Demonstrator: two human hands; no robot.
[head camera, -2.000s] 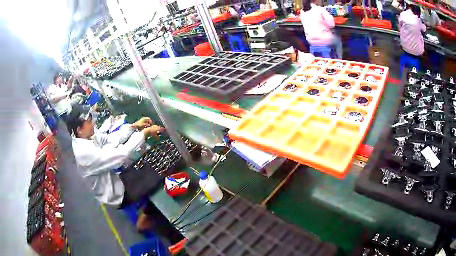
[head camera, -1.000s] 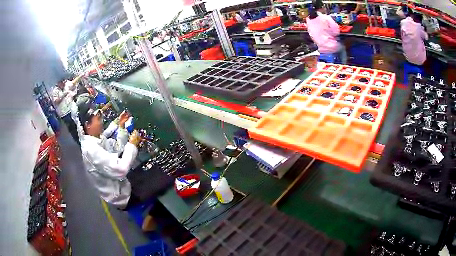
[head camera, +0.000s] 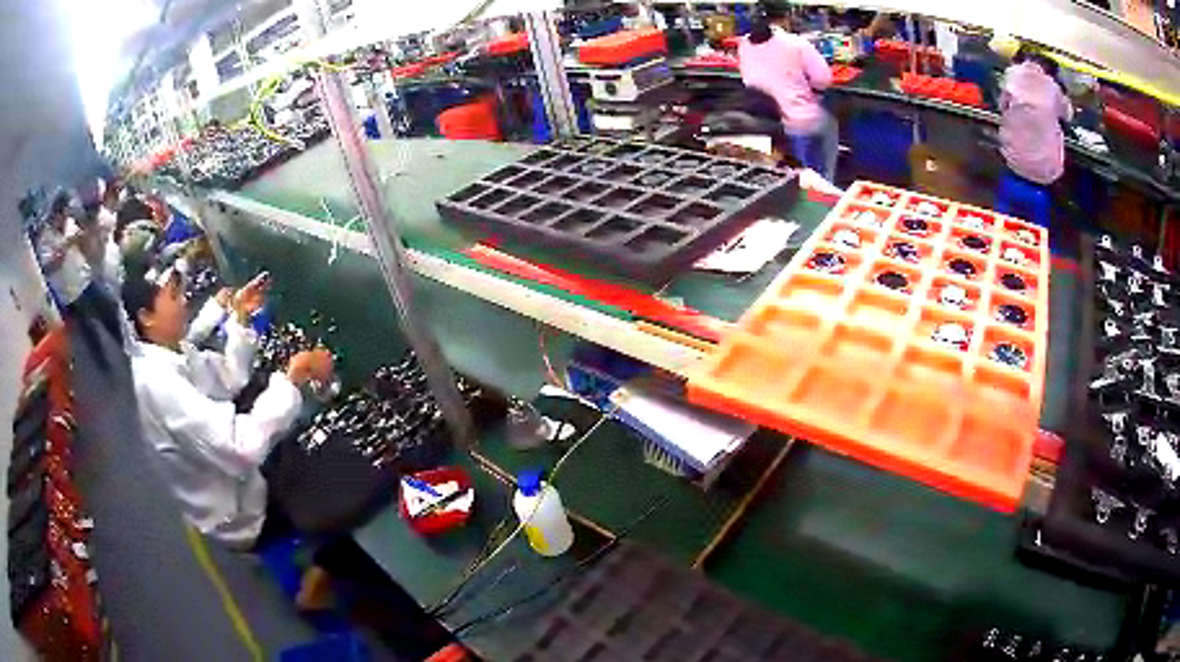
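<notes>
Neither of my hands is in view. Nearest in front of me, a black compartment tray (head camera: 647, 608) lies at the bottom of the view, cut off by the edge; its pockets look bare. An orange-red compartment tray (head camera: 854, 395) sits on the raised shelf. Its far pockets hold round dark and silver units, and its near pockets are empty. A black clip tray (head camera: 1126, 517) at the right edge holds rows of silver clips and a white paper slip (head camera: 1166, 459). Another black compartment tray (head camera: 621, 194) lies farther back on the shelf.
A squeeze bottle with a blue cap (head camera: 544, 517) stands beside a small red container (head camera: 437, 502). Papers (head camera: 686, 424) lie under the shelf edge. A metal post (head camera: 388, 246) rises at centre left. A person in white (head camera: 214, 427) sits at left; people in pink are behind.
The view has shifted. The orange-red tray appears farther right and lower, and the right clip tray is more cut off. The seated person's hands have changed position.
</notes>
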